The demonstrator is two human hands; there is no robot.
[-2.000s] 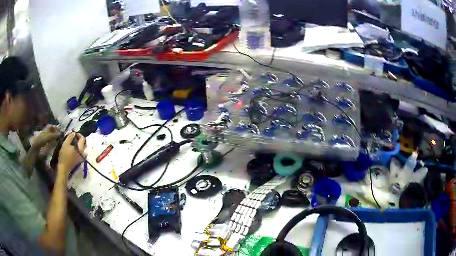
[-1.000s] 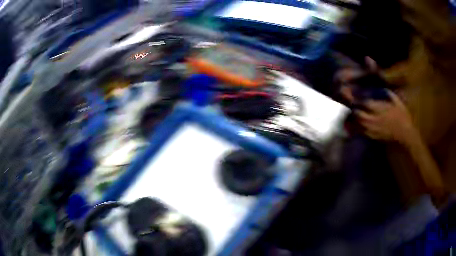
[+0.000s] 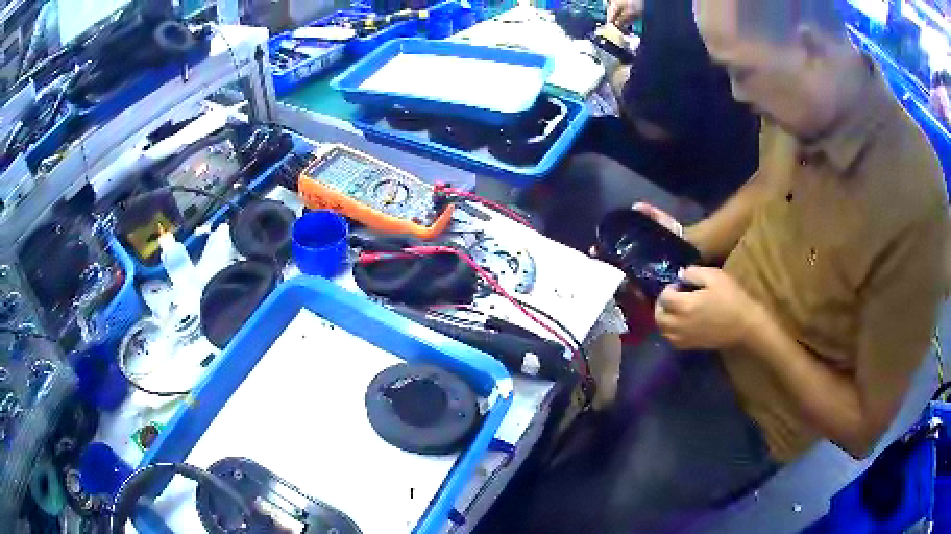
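Note:
No hand of mine is in view. Nearest in front is a blue-rimmed parts tray (image 3: 302,287) with a white liner. A round black ear pad (image 3: 422,408) lies flat at its right side. Black headphones lie at the tray's near end, cut off by the bottom edge; their band (image 3: 156,471) arches over the tray's left rim. Beside it is a long black oval housing (image 3: 273,503), also partly cut off.
An orange-edged multimeter (image 3: 365,192) with red and black test leads (image 3: 490,273) lies beyond the tray, near a small blue cup (image 3: 320,244). A seated person (image 3: 834,240) at right holds a black part (image 3: 649,250). Stacked blue trays (image 3: 443,78) stand behind; a blue crate (image 3: 886,485) is at lower right.
The view has swung right from the bench with the blister tray to the blue-rimmed tray and the seated person. The picture is sharper than one second ago.

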